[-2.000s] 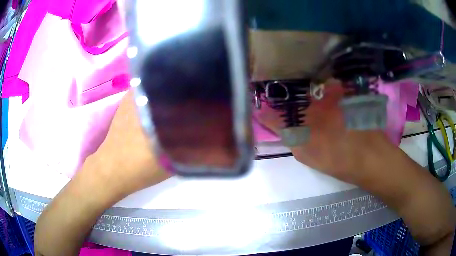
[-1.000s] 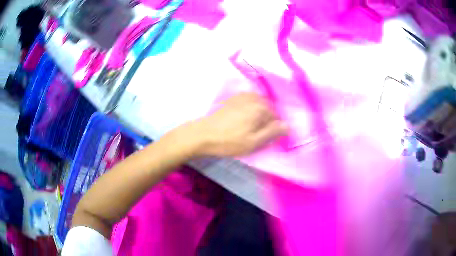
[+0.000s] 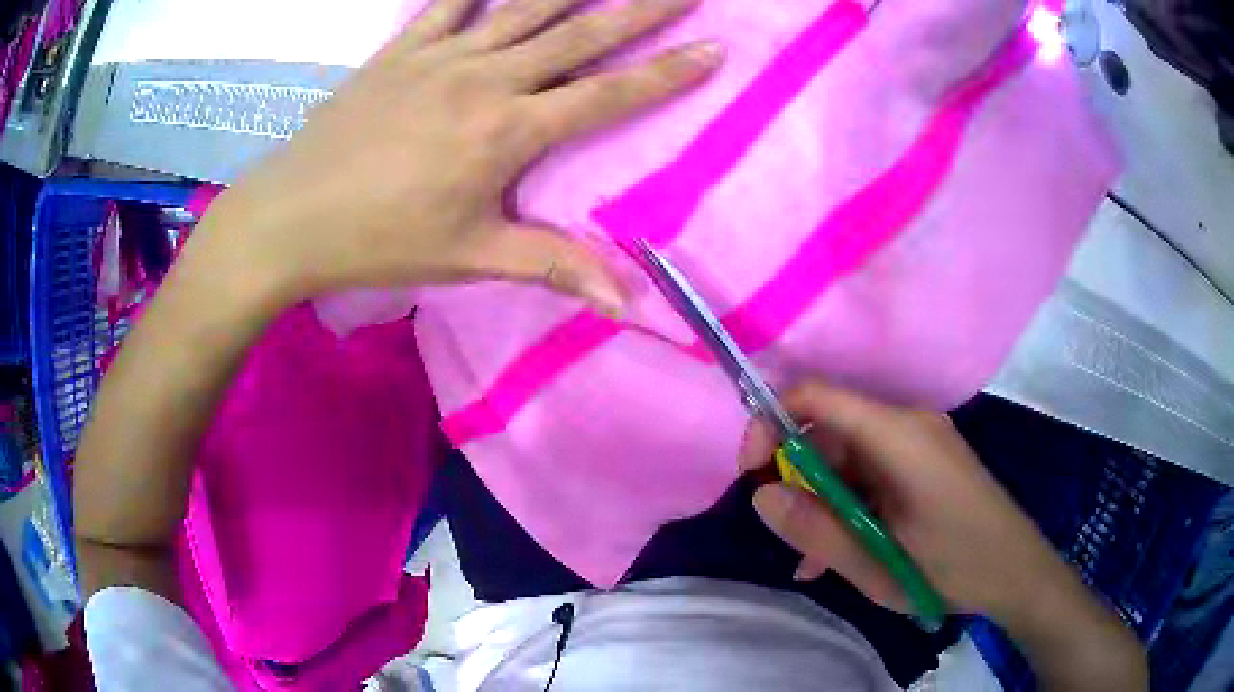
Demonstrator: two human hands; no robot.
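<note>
A garment panel (image 3: 568, 460), pale pink side up with vivid pink welt strips (image 3: 738, 129), lies over the table edge and my dark-clothed lap. My left hand (image 3: 460, 149) is spread flat on the panel at the upper left, fingers apart, thumb near the slit. My right hand (image 3: 880, 500) holds the fabric scissors (image 3: 731, 358) by the green and yellow handles. The blades look almost closed and point up-left, with their tip at the end of a vivid strip beside my left thumb. Whether the tip is in the cloth I cannot tell.
A vivid pink heap (image 3: 311, 473) hangs at my left side beside a blue basket (image 3: 54, 270). The table's ruler strip (image 3: 230, 111) shows at upper left and again at right. Another blue basket (image 3: 1123, 527) is at lower right. A bright light glares at the top right.
The view has turned down to my lap. The panel now lies over the table edge and lap. My left hand has spread flat on it, and my right hand now holds the scissors.
</note>
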